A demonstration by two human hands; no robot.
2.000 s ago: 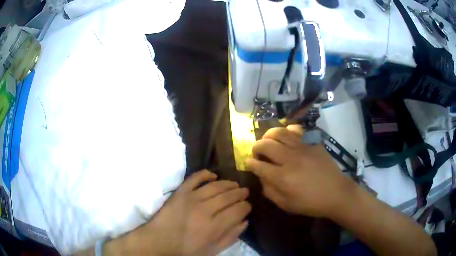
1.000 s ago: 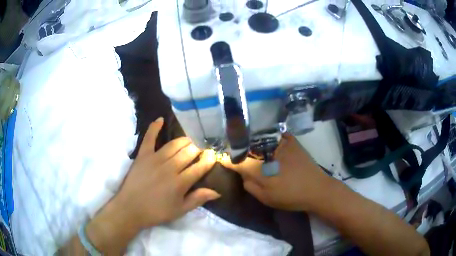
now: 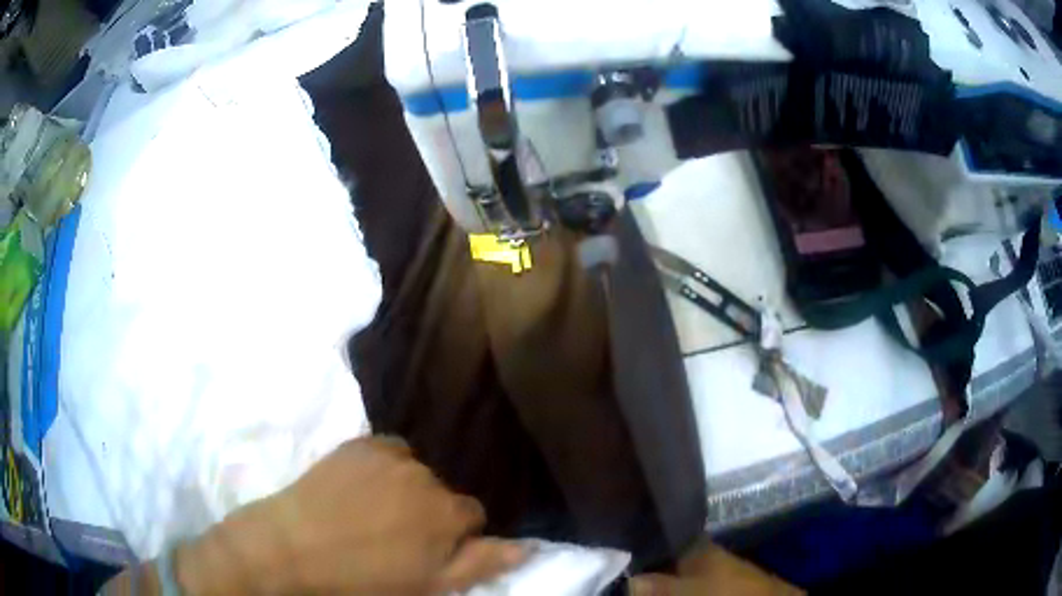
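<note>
Dark brown fabric [image 3: 547, 396] lies under the presser foot [image 3: 512, 227] and runs down to the front edge. A small bright yellow piece [image 3: 501, 252] shows at the needle on the fabric. My left hand [image 3: 361, 512] is at the lower left, fingers curled at the fabric's edge beside a white fabric corner [image 3: 547, 570]; I cannot tell whether it grips either. My right hand [image 3: 722, 576] is at the bottom edge, mostly cut off, by the fabric's lower end; its fingers are hidden.
A white fabric heap [image 3: 221, 314] lies left. The white machine head [image 3: 582, 47] stands at the top. Right of the needle lie thread snips [image 3: 705, 291] with a pale tie, a phone-like dark rectangle [image 3: 827, 221] and a green strap [image 3: 920, 291]. A measuring tape [image 3: 804, 466] runs along the front edge.
Both hands have moved from the needle down towards the front edge. The yellow piece and the snips now show uncovered. The view has shifted, so the machine head sits higher.
</note>
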